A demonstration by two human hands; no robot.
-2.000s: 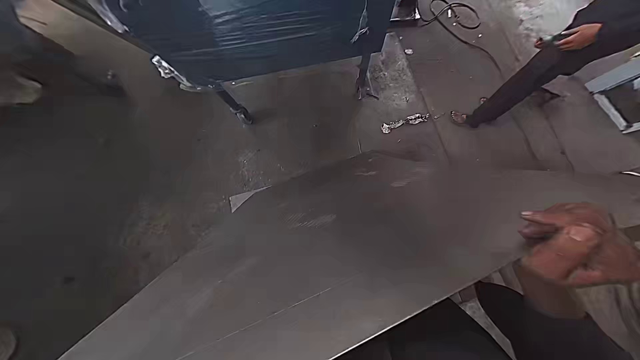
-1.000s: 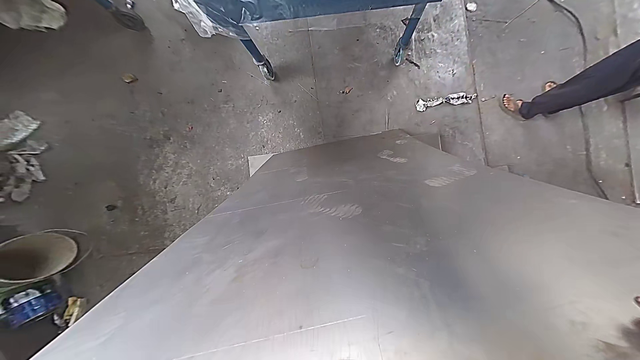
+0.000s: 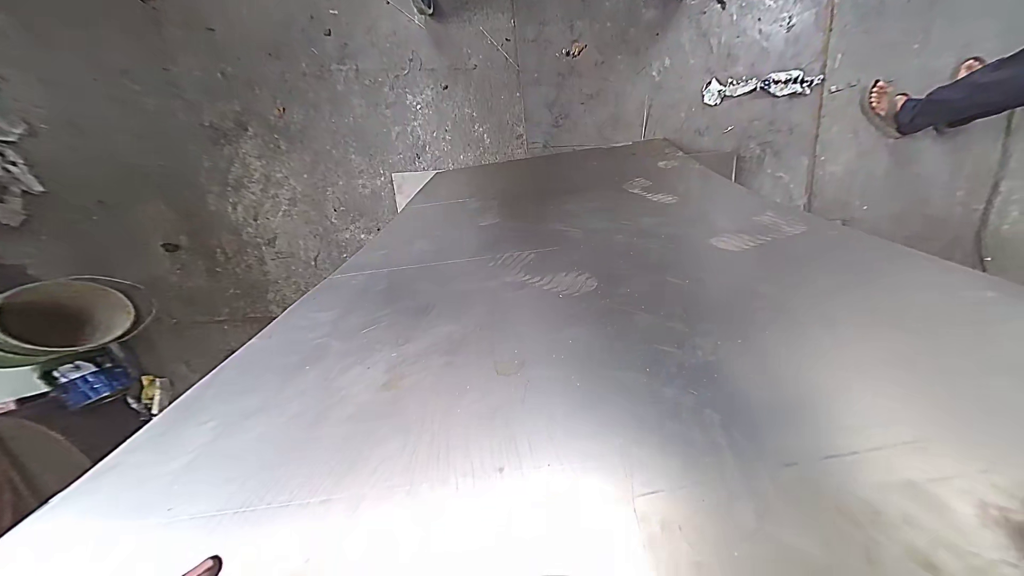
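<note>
A large grey metal sheet (image 3: 496, 344) fills the middle and bottom of the head view, with shoe-print marks and thin scratches on its face. Only one fingertip of my left hand (image 3: 205, 566) shows, over the sheet at the bottom left; the rest of that hand is out of frame, so its grip is hidden. My right hand cannot be made out; a blurred brownish patch at the right edge may be a reflection. Pale corners of another flat piece (image 3: 410, 189) stick out from under the far end of the sheet.
At left, a bucket (image 3: 68, 316) stands beside a blue container (image 3: 92, 386). Crumpled foil-like scrap (image 3: 760, 86) lies on the concrete floor (image 3: 336, 152). Another person's sandalled foot (image 3: 884, 104) and dark trouser leg are at upper right. Pale crumpled material lies at the left edge.
My right hand, above the sheet at right two seconds ago, has left the view. A fingertip now shows at bottom left. The view has tilted down, away from the blue-framed cart.
</note>
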